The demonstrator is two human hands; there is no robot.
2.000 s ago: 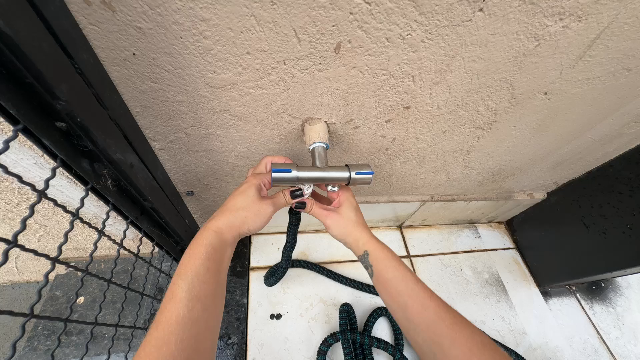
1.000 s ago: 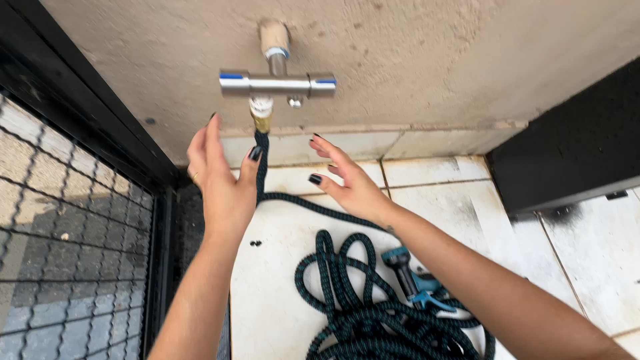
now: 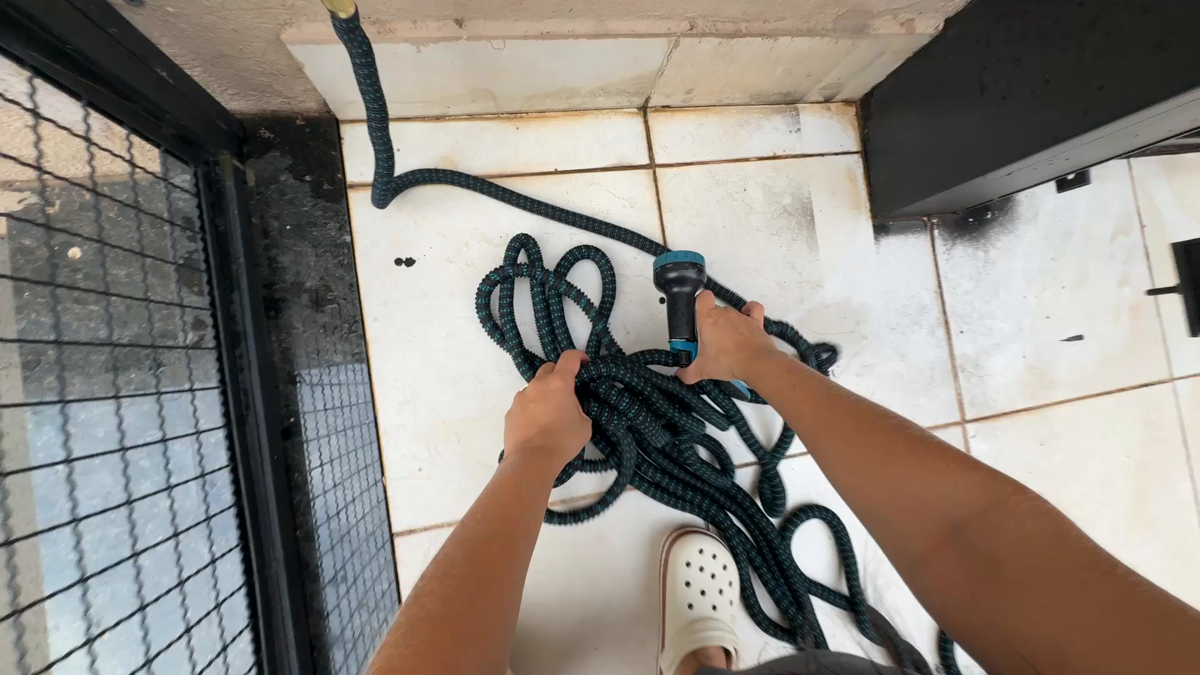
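A dark green and black fabric-covered garden hose (image 3: 656,422) lies in a loose pile of loops on the tiled floor. My left hand (image 3: 548,408) is closed around hose strands at the pile's left side. My right hand (image 3: 727,337) grips the black and blue hose spray nozzle (image 3: 680,291), whose round head points toward the wall; the fingers are partly hidden. From the pile one length of hose runs up left across the tiles, bends, and rises to a brass-coloured fitting (image 3: 339,7) at the top edge.
A black metal mesh gate (image 3: 225,375) stands on the left beside a dark stone strip (image 3: 300,281). A black panel (image 3: 1012,103) is at the upper right. Below the hands, a cream perforated clog (image 3: 698,591) is on the floor near the hose.
Both hands have moved down from the metal tap to the hose pile. The left has taken hold of hose, the right of the nozzle that lay on the pile. The view has tilted down.
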